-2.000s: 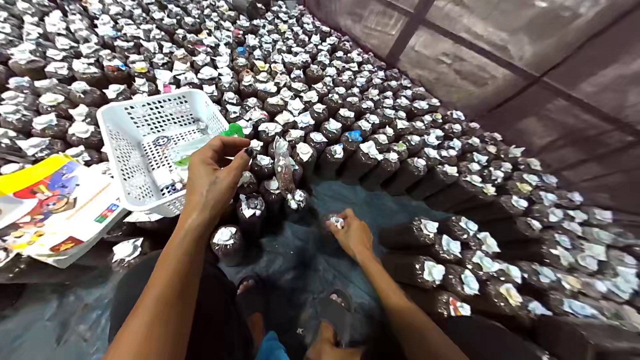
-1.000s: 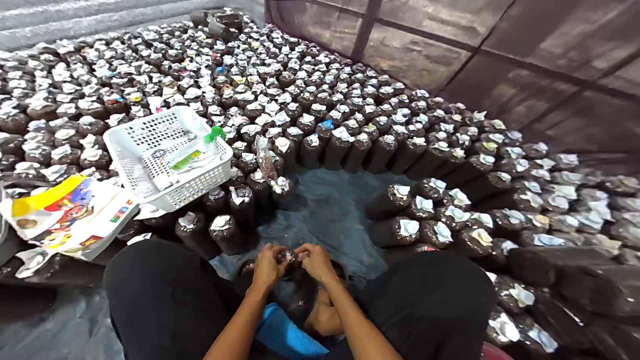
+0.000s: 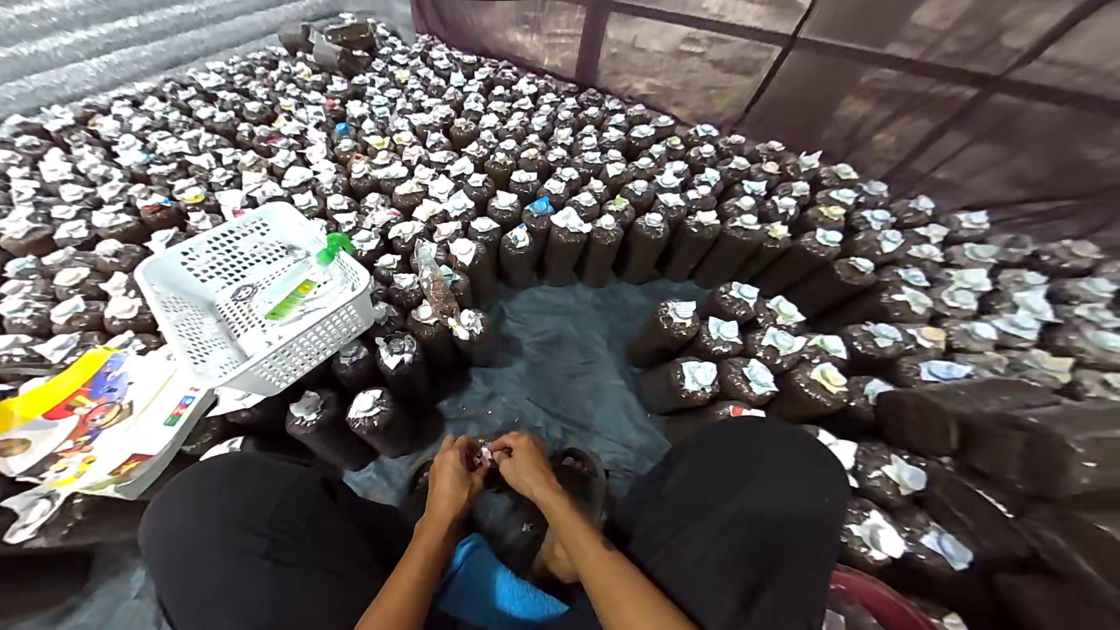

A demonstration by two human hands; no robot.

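Note:
My left hand (image 3: 457, 477) and my right hand (image 3: 523, 464) meet low in the middle of the view, between my knees. Their fingers pinch the pale, crumpled top of a dark filled plastic bag (image 3: 483, 455), whose body is mostly hidden by my hands. Ahead and to the left, a white plastic basket (image 3: 306, 350) holds a clear spray bottle (image 3: 302, 284) with a green nozzle and a green label. A clear plastic bag with reddish-brown contents (image 3: 436, 284) lies on the bag tops to the right of the basket.
Many dark cylindrical bags with paper-stuffed tops (image 3: 570, 241) stand in rows all around. A printed plastic sack (image 3: 96, 420) lies at the left. Dark sheeting (image 3: 560, 350) covers the floor ahead. Part of a red tub (image 3: 879, 599) shows at the lower right. Dark netting (image 3: 682, 66) hangs behind.
Two seconds ago my left hand was raised beside the basket; it has come down to join my right hand between my knees. The view has shifted considerably.

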